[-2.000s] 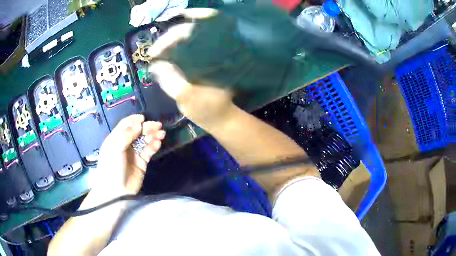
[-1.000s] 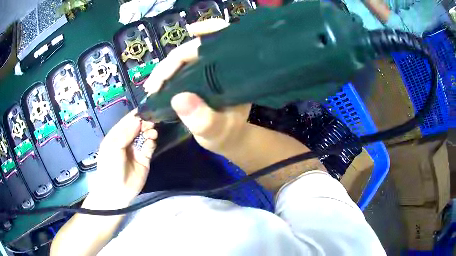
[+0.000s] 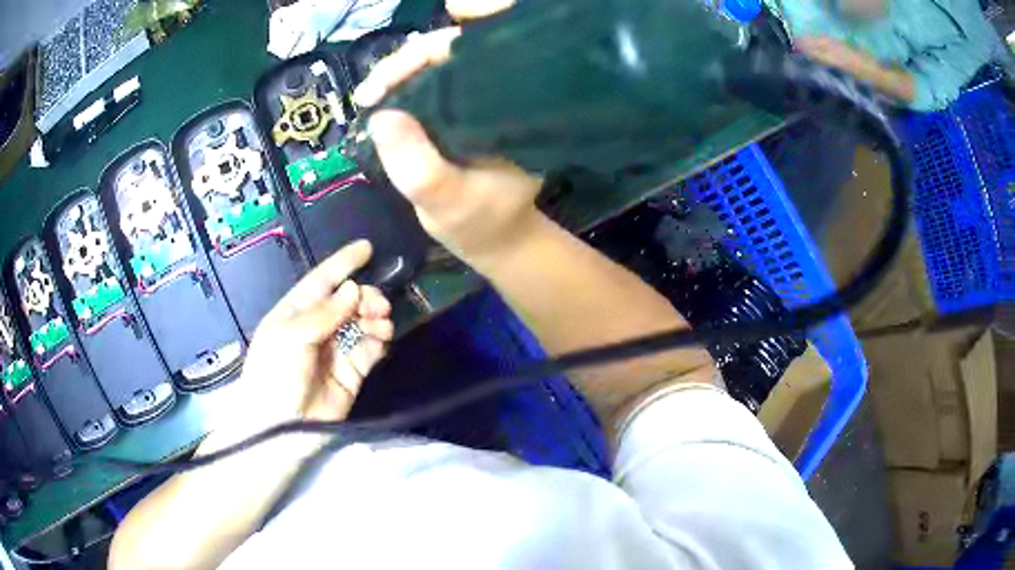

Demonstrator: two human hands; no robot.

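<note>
My right hand (image 3: 445, 178) is closed around a large dark-green electric screwdriver (image 3: 590, 100), blurred, held over the upper part of a black housing. Its tip is near the board area of the housing (image 3: 345, 223), which has a brass star-like plate (image 3: 306, 119), a green circuit board (image 3: 321, 169) and red wires. My left hand (image 3: 323, 334) is palm up with small silver screws (image 3: 350, 336) held in its curled fingers; the index finger points at the housing's lower part. More black housings (image 3: 181, 317) lie side by side to the left with similar parts.
The black cord (image 3: 623, 354) loops on the right and crosses both forearms. Blue crates (image 3: 840, 390) stand right of the bench, one with glossy black parts (image 3: 735, 301). A white cloth (image 3: 323, 22) and speckled tray (image 3: 89, 61) lie behind. Another person's hand (image 3: 857, 67) shows at upper right.
The screwdriver has moved up and away from my left fingers to the housing. My left hand has shifted right, with its index finger extended, still holding the screws.
</note>
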